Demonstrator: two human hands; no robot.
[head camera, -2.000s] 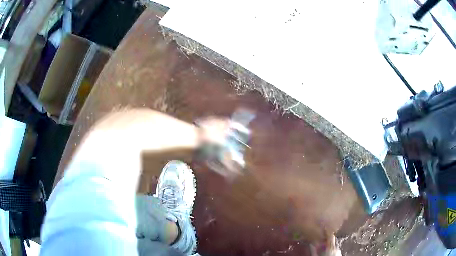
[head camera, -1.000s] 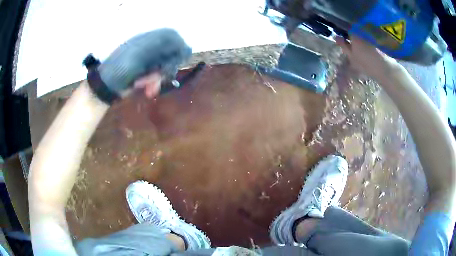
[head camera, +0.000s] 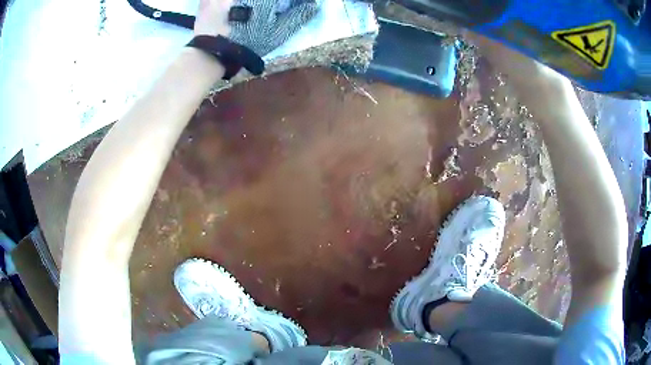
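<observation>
My left hand (head camera: 275, 25), in a grey mesh glove with a dark wrist strap, lies on the white paper (head camera: 64, 71) over the fabric stack (head camera: 325, 55), near its corner; its fingers are not clear. The blue cutting machine (head camera: 528, 32) with a yellow warning label fills the top right and is cut off by the edge. Its grey-blue base plate (head camera: 417, 60) is at the stack's corner. My right forearm reaches up beside the motor; my right hand is mostly hidden behind it, so its grip does not show.
A dark curved strip (head camera: 164, 16) lies on the paper left of my gloved hand. My two white shoes (head camera: 214, 292) stand on the worn red-brown tabletop (head camera: 285, 178), which has lint and crumbs on it. A cardboard box (head camera: 36, 274) is at the far left.
My gloved left hand has moved from the table side onto the stack near its corner. The dark strip seen by it now lies on the paper. Machine and base plate appear higher in view.
</observation>
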